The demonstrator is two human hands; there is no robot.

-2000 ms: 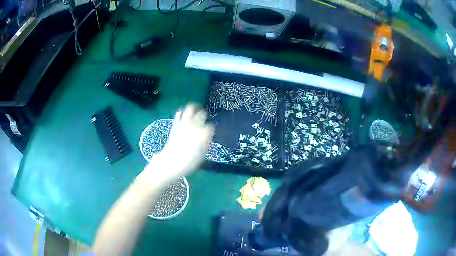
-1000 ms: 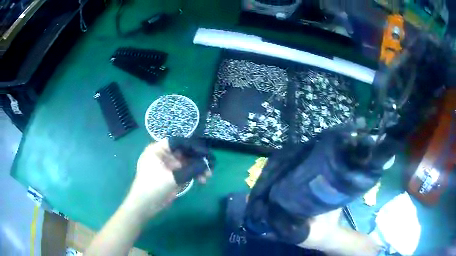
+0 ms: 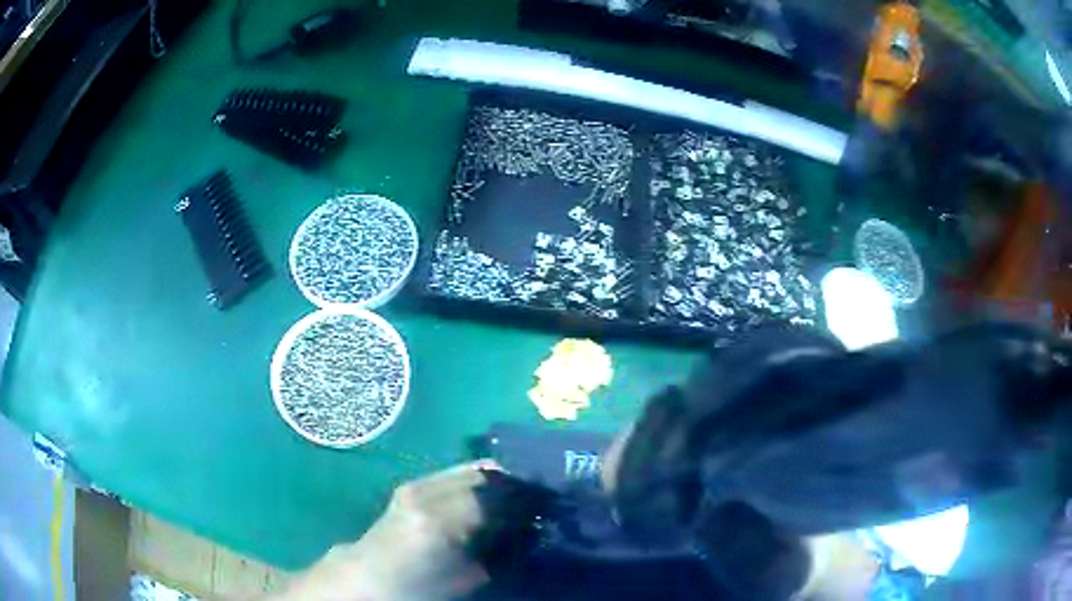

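Note:
The dark electric screwdriver (image 3: pixel 846 423) fills the lower right, its front end low over the black jig plate (image 3: pixel 529 447) with pale handwritten marks. My right hand (image 3: pixel 837 566) is around its lower front part and mostly hidden by it. My left hand (image 3: pixel 429 531) is at the bottom centre, at the plate's left side. Black material covers or lies at its fingers; I cannot tell if this is finger covers or a held part. The contact area is dark and blurred.
Two round dishes (image 3: pixel 277 382) of small parts stand left of the divided black parts tray (image 3: pixel 644 223). Black heat sinks (image 3: pixel 223 241) lie at far left. A cream-yellow pile (image 3: pixel 570 378) is below the tray. An orange screwdriver (image 3: pixel 890 65) hangs at upper right.
My left hand has moved from the tray and dishes down and right to the jig plate, uncovering both dishes. The dark screwdriver stays at the right. The view has shifted.

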